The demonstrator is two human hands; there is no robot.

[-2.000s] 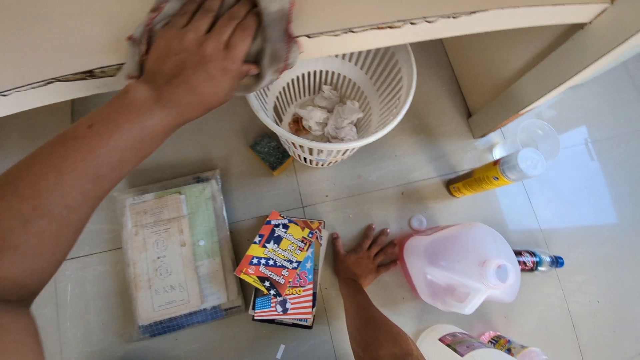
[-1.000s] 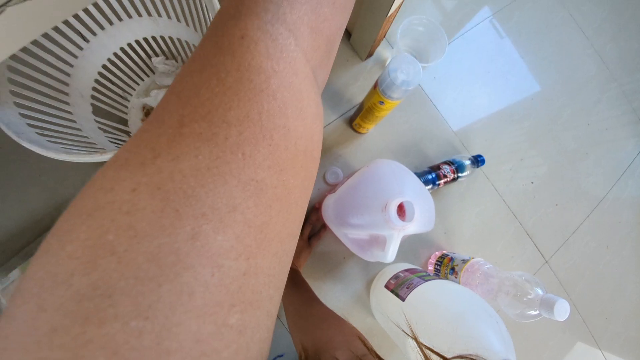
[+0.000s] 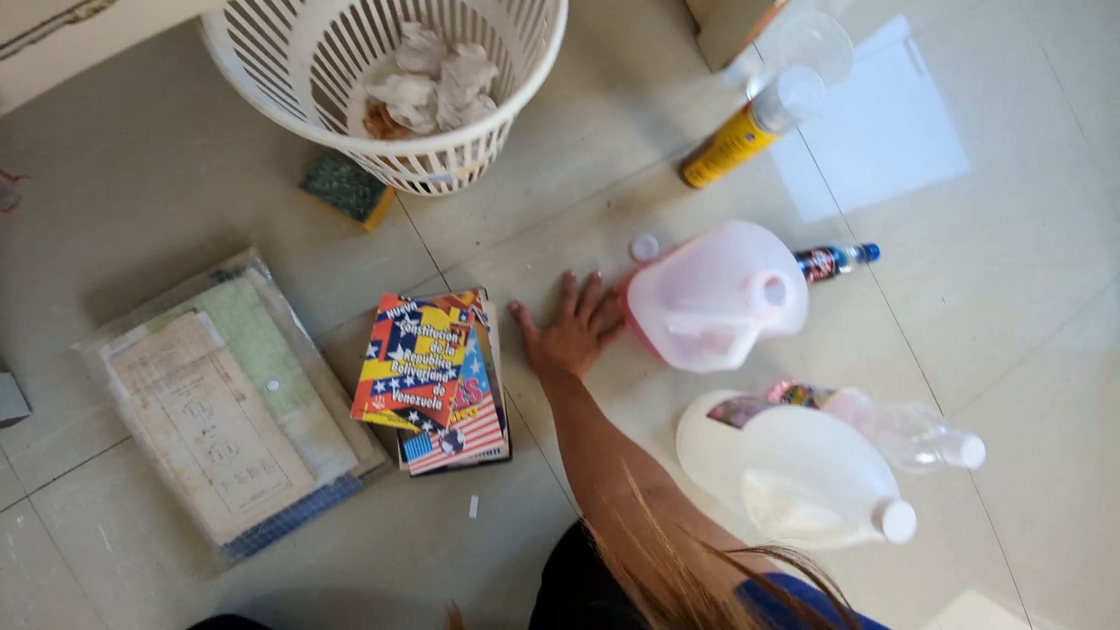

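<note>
My right hand point(image 3: 570, 337) rests palm down on the tiled floor, fingers spread, holding nothing. Its fingertips reach the base of an uncapped translucent plastic jug point(image 3: 700, 293) of pink liquid; whether they touch is unclear. A small round cap point(image 3: 645, 248) lies just above the jug. To the left of the hand is a stack of booklets point(image 3: 411, 363), the top one brightly coloured. Farther left lie old papers point(image 3: 206, 420) in a clear plastic sleeve. A green and yellow sponge point(image 3: 347, 188) sits against a white slotted plastic basket point(image 3: 420, 149) with crumpled paper inside. My left hand is out of view.
A yellow spray can point(image 3: 731, 144) stands at the upper right beside a clear plastic cup point(image 3: 818, 48). A blue-capped bottle point(image 3: 836, 261), a large white-capped jug point(image 3: 787, 468) and a clear bottle point(image 3: 914, 437) are right of my arm. A furniture edge point(image 3: 79, 48) crosses the upper left corner.
My left hand, which held a cloth against the furniture edge two seconds ago, has gone out of view; its arm crossed the picture one second ago. My right hand remains on the floor.
</note>
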